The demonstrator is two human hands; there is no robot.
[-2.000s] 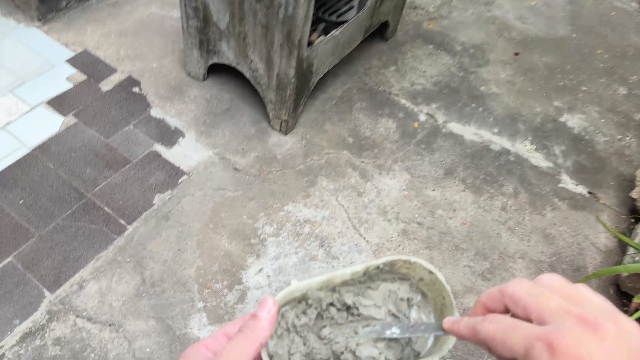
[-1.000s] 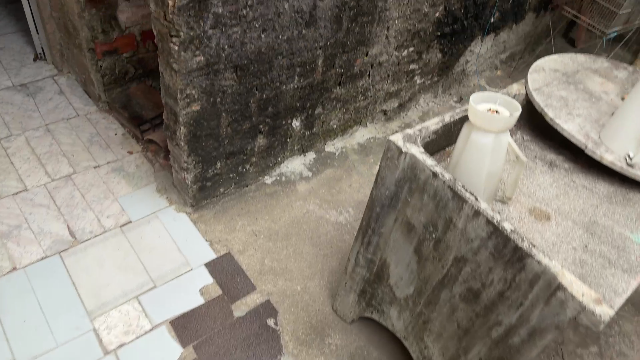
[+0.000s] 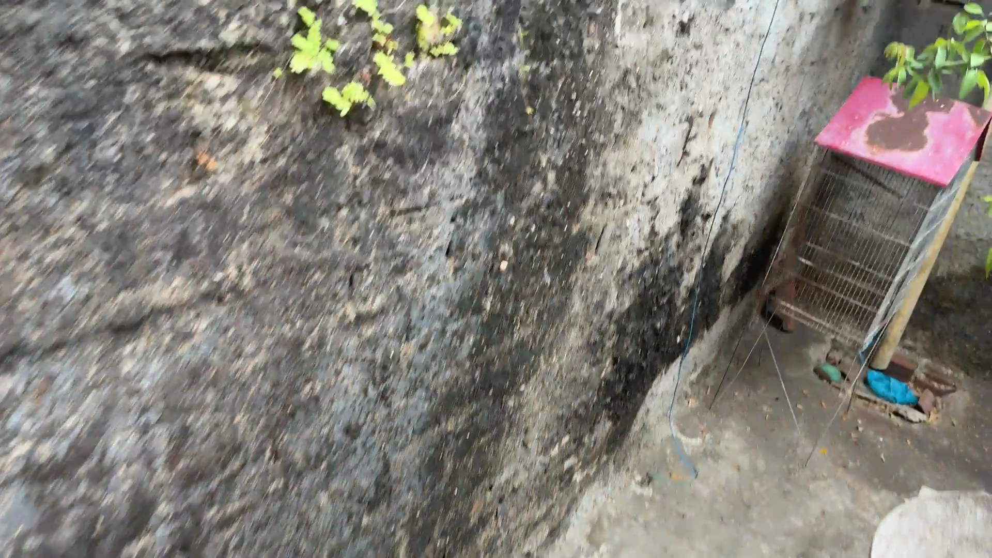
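Neither my left hand nor my right hand shows in the head view, so what they hold is hidden. A rough, dark-stained masonry wall point(image 3: 465, 294) fills the left and middle, partly blurred. Small bright green plants point(image 3: 312, 46) grow out of its upper part. On the right stands a wire cage point(image 3: 856, 248) under a pink, patchy sloped roof point(image 3: 868, 128), beside a pale post point(image 3: 926, 271).
Thin wires and a blue cord point(image 3: 701, 256) hang near the wall and reach the concrete floor point(image 3: 744, 480). A blue plastic-like piece point(image 3: 890, 387) lies among broken bricks at the cage's foot. A pale rounded slab point(image 3: 938, 527) juts in at the lower right.
The view has swung up from the floor to the wall. Both hands, the tub of grey mortar and the metal blade seen two seconds ago are out of view.
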